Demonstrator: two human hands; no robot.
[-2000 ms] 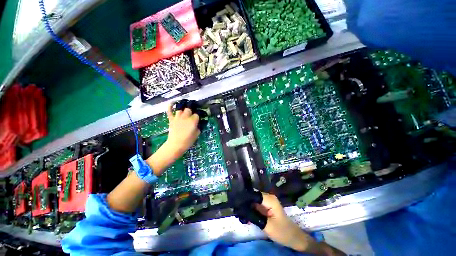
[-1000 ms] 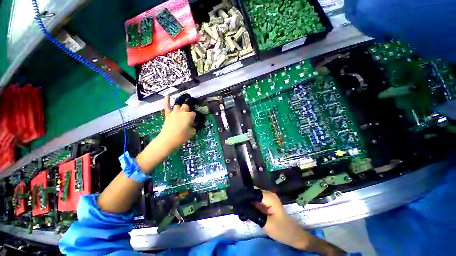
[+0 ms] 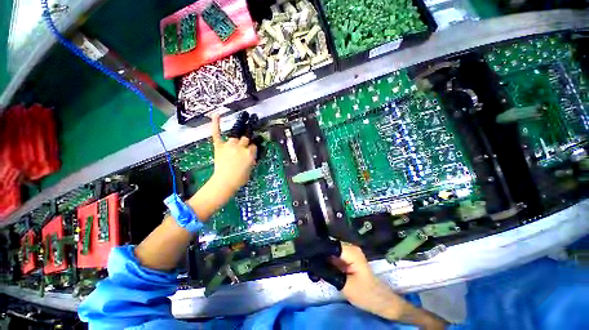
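A green circuit board [image 3: 258,209] sits in a black carrier in front of me. My left hand [image 3: 236,155], with black finger cots and a blue wrist strap [image 3: 183,213], is over the board's upper edge. Its index finger points up; the other fingertips are bent down, and whether they hold a part cannot be seen. My right hand [image 3: 345,267], with black finger cots, is at the carrier's near edge by the rail; its fingertips blend with the black frame. A second circuit board [image 3: 394,155] lies in the carrier to the right.
Behind the rail stand bins of silvery parts [image 3: 213,90], cream parts [image 3: 290,48] and green parts [image 3: 368,26]. A red sheet [image 3: 213,48] carries small green boards. More carriers with red sheets [image 3: 98,235] are left. A blue coiled cord [image 3: 103,67] hangs across the left.
The blue-sleeved person at upper right has moved out of that area, uncovering the far right board. My left hand has stayed over the same board edge with small finger movements. My right hand has hardly moved.
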